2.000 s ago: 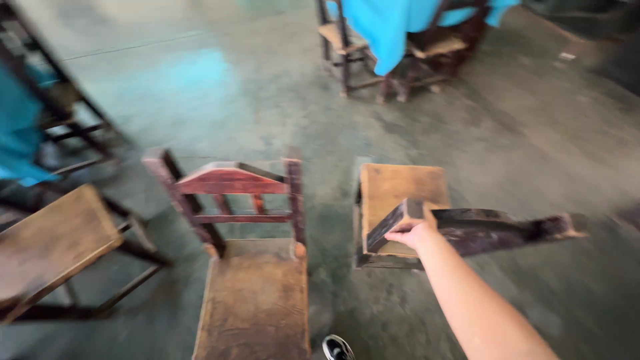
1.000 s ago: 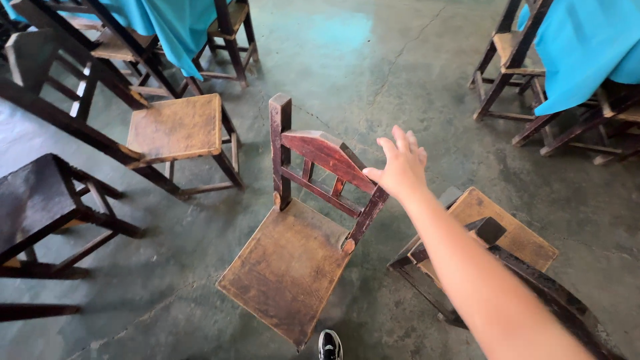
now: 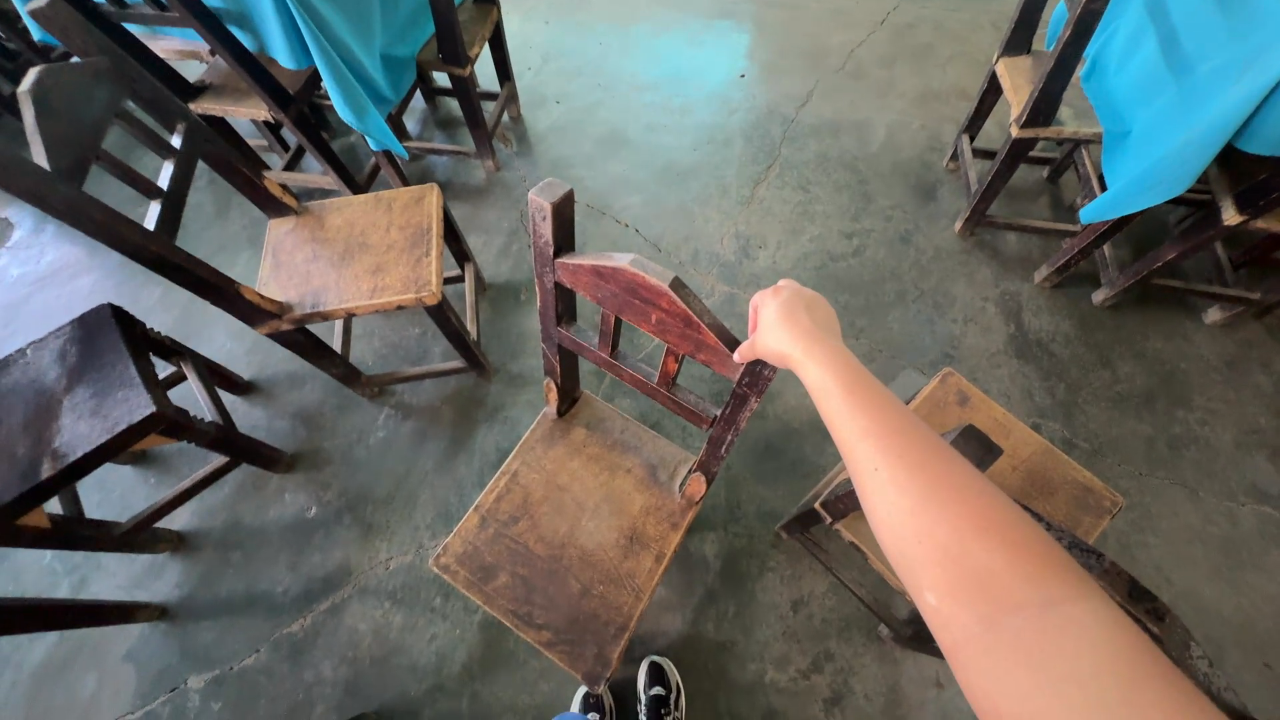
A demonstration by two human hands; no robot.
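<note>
A wooden chair with a dark reddish slatted back and a worn brown seat stands upright right in front of my feet. My right hand is closed on the right end of its backrest, at the top of the right post; the fingertips are partly hidden behind the wood. Under and beyond my forearm is a second wooden chair with a light brown seat, its back partly covered by my arm. My left hand is out of view.
Left of the held chair stand a chair with a tan seat and a dark-seated one. Tables with blue cloths and more chairs are at the upper left and upper right. My shoes are close to the held chair's seat.
My right hand held the back of the right-hand chair at first, then was open above the reddish chair's backrest, and is now closed on it. The view has shifted.
</note>
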